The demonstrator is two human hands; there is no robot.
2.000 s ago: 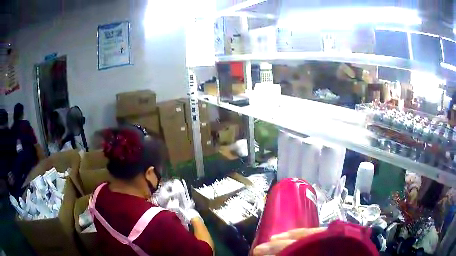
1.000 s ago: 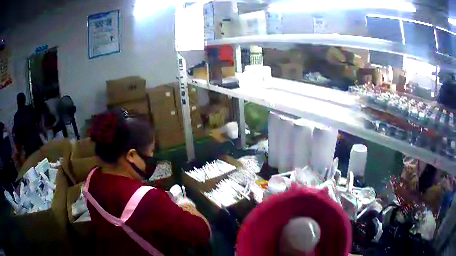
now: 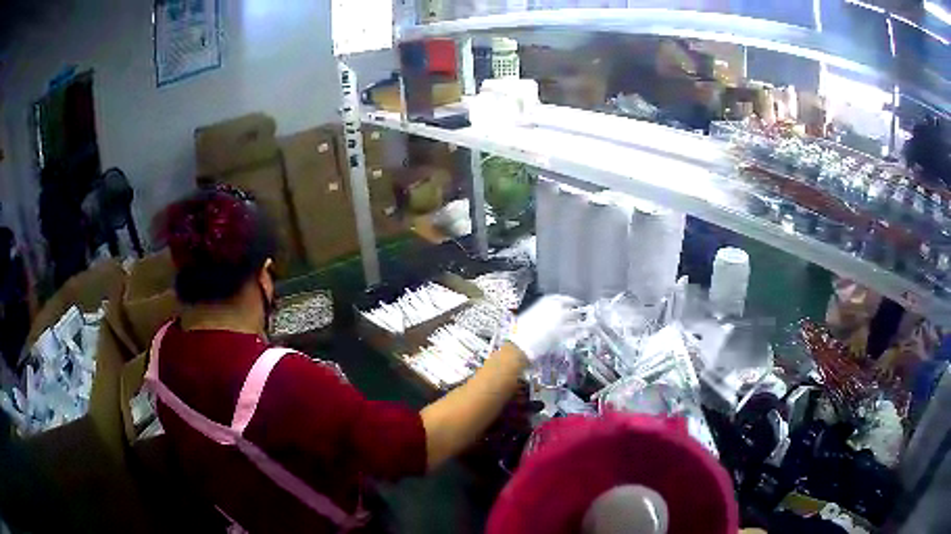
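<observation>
A magenta-pink round piece of the vacuum flask (image 3: 542, 490) fills the bottom centre, close to the camera, with a grey-white round part inside it. I cannot tell whether it is the open flask or its cap. A small skin-coloured sliver shows at the bottom edge, right of the pink piece. It may be my right hand, but its grip is hidden. My left hand is out of view. Behind the pink piece lie heaped white plastic housings (image 3: 657, 370) and black plastic shells (image 3: 845, 459).
A person in a red top (image 3: 282, 417) stands at left, a white-gloved hand (image 3: 542, 325) reaching into the white parts. Cartons of narrow white parts (image 3: 417, 308) lie ahead. A white shelf (image 3: 626, 151) crosses above stacked white cups (image 3: 584, 245) and red wires (image 3: 834, 355).
The pink flask body and the fingers on it have left view; the round pink piece sits lower than a second ago. The neighbour's arm has stretched right to the white parts. The view has shifted.
</observation>
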